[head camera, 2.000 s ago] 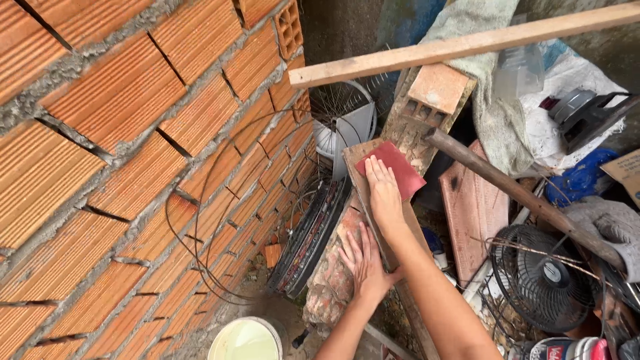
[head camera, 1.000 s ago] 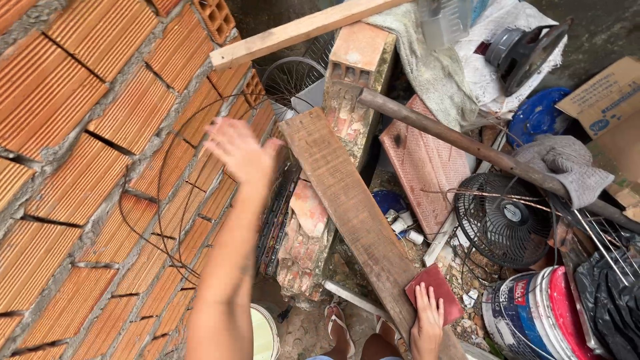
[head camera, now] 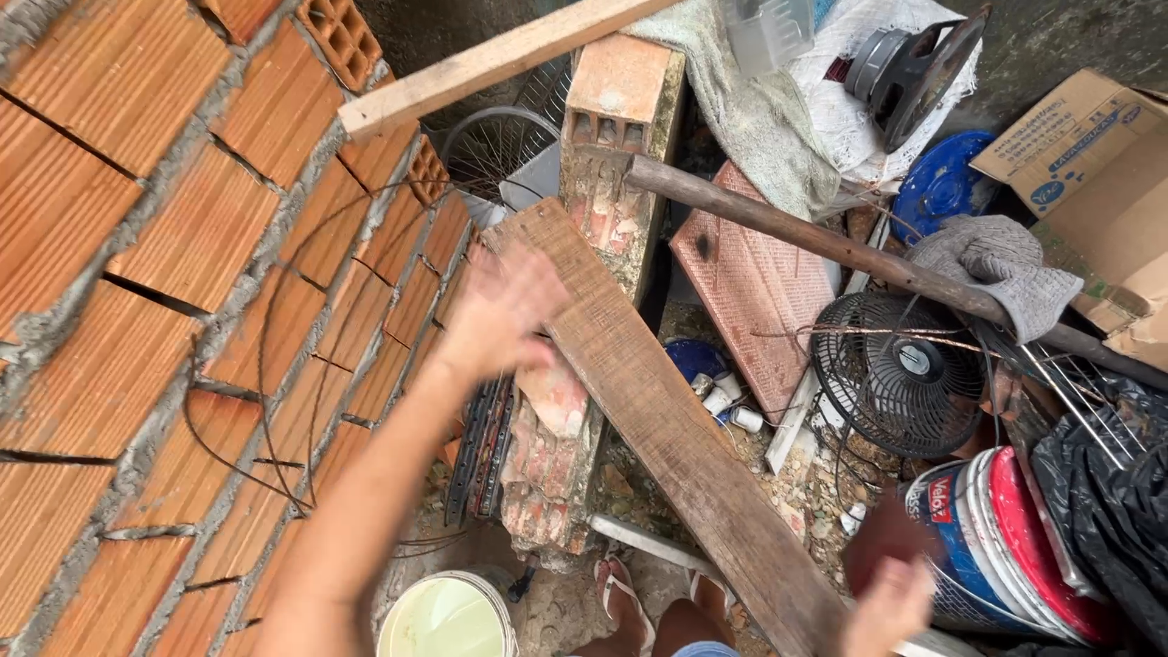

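A worn wooden plank [head camera: 657, 401] lies slantwise over a broken brick wall stub [head camera: 547, 474]. My left hand [head camera: 511, 306], blurred, is spread at the plank's upper left end with nothing in it; whether it touches the wood cannot be told. At the plank's lower end, on its right side, my right hand [head camera: 887, 607] holds a dark red sheet [head camera: 890, 547], which looks like sandpaper and is blurred by motion.
An orange hollow-brick wall [head camera: 182, 210] with loose wire rises at left. A timber batten [head camera: 493, 68] and a wooden pole [head camera: 821, 237] cross above. Below stands a bucket of pale liquid [head camera: 447, 620]. A black fan [head camera: 899, 374], stacked paint buckets [head camera: 995, 538] and a cardboard box [head camera: 1095, 182] crowd the right.
Two seconds ago my right hand pressed the red sheet on the plank's upper end; it is now at the lower end. My left hand has left the plank's side and moved to the upper end.
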